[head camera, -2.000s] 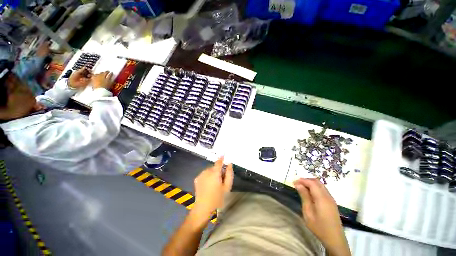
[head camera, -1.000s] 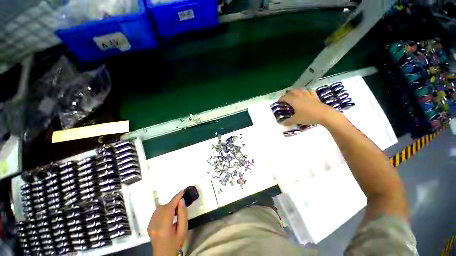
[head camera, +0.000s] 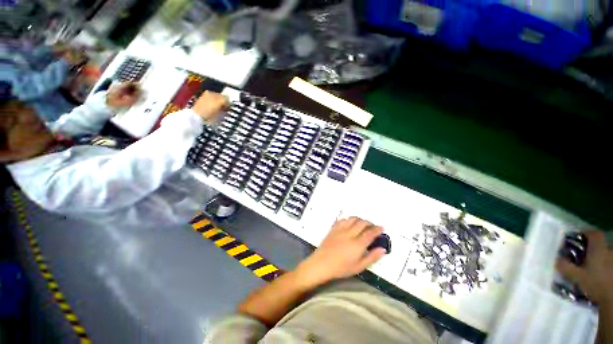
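Note:
My left hand (head camera: 346, 248) is over the pale mat, its fingers around a black rounded housing (head camera: 380, 244). My right hand (head camera: 591, 265) is at the right edge, partly cut off and blurred, over the right white tray (head camera: 521, 306) by dark housings (head camera: 576, 247); whether it grips one cannot be told. A loose heap of small silvery metal pieces (head camera: 452, 252) lies on the mat (head camera: 396, 198) between my hands. The left tray (head camera: 317, 208) holds dense rows of housings (head camera: 265, 144).
A coworker in a white coat (head camera: 114, 171) reaches a hand to the left tray's far corner. Behind it lie a pale strip (head camera: 331, 101) and clear bags (head camera: 343, 57). Blue bins (head camera: 538, 37) stand at the rear. A metal rail (head camera: 440, 163) runs behind the mat.
The view has swung back left. My left hand has turned palm down over the mat with the housing. My right hand stays at the right tray's housings. The coworker's hand now reaches the left tray.

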